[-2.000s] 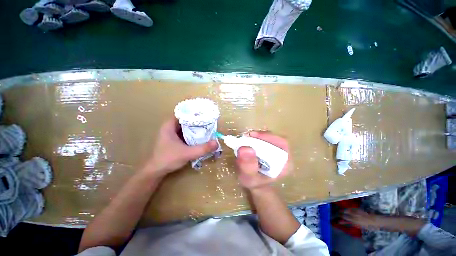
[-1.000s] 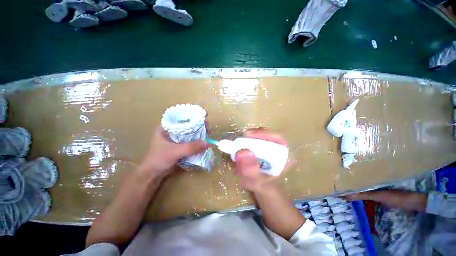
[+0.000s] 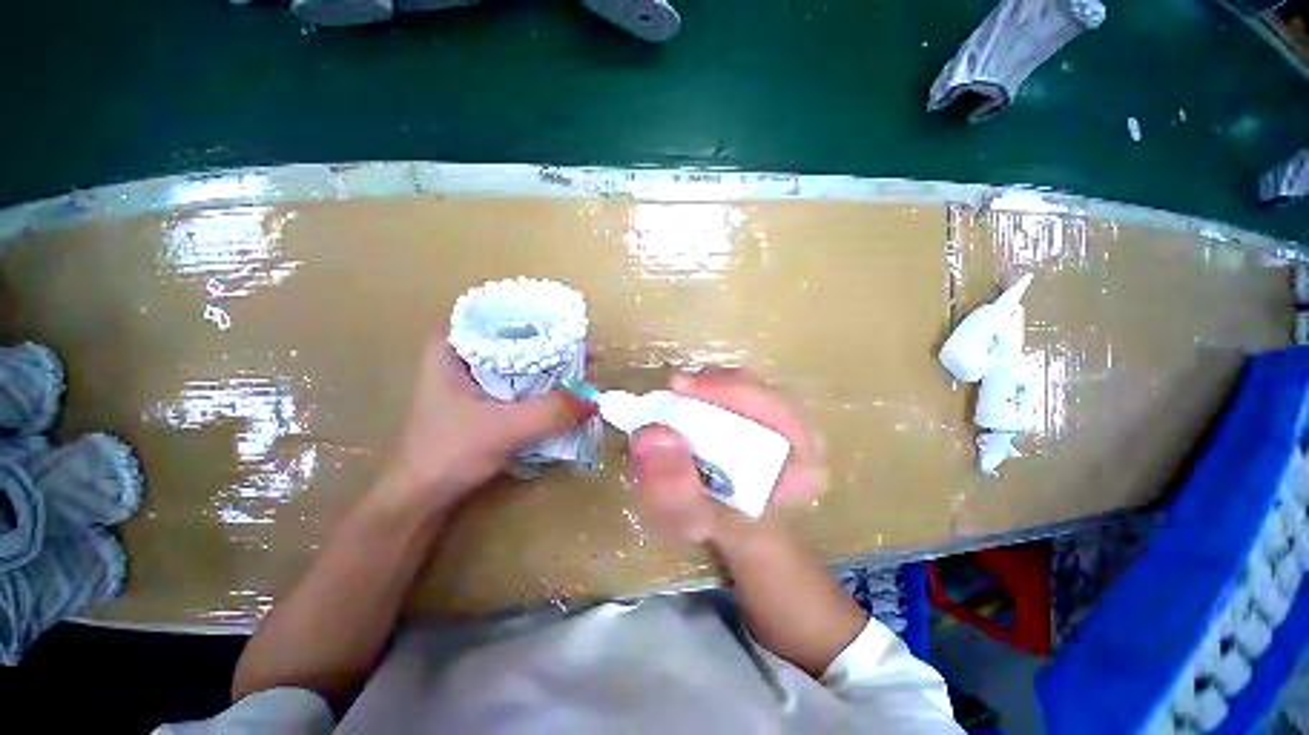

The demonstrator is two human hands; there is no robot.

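My left hand (image 3: 481, 417) is closed around a hollow grey-white casting (image 3: 520, 333), held upright above the bench with its beaded rim up and open towards me. My right hand (image 3: 732, 460) grips the white glue bottle (image 3: 739, 457), tilted with its nozzle to the left. The teal needle tip (image 3: 580, 389) is at the casting's wall, just below the rim and beside my left thumb. Whether it touches the wall I cannot tell. The casting's lower end is partly hidden by my left hand.
Stacked castings (image 3: 65, 503) lie at the left. Two spare glue bottles (image 3: 991, 359) lie on the bench (image 3: 847, 287) at the right. A blue crate (image 3: 1192, 574) with small grey-white pieces is at the lower right, near a red object (image 3: 991, 596). A casting (image 3: 1012, 55) lies on the green belt (image 3: 775, 101).
The casting has turned so its rim opening shows more. The belt parts have shifted right. A blue crate has appeared at the lower right, and the other person's arm there has left view.
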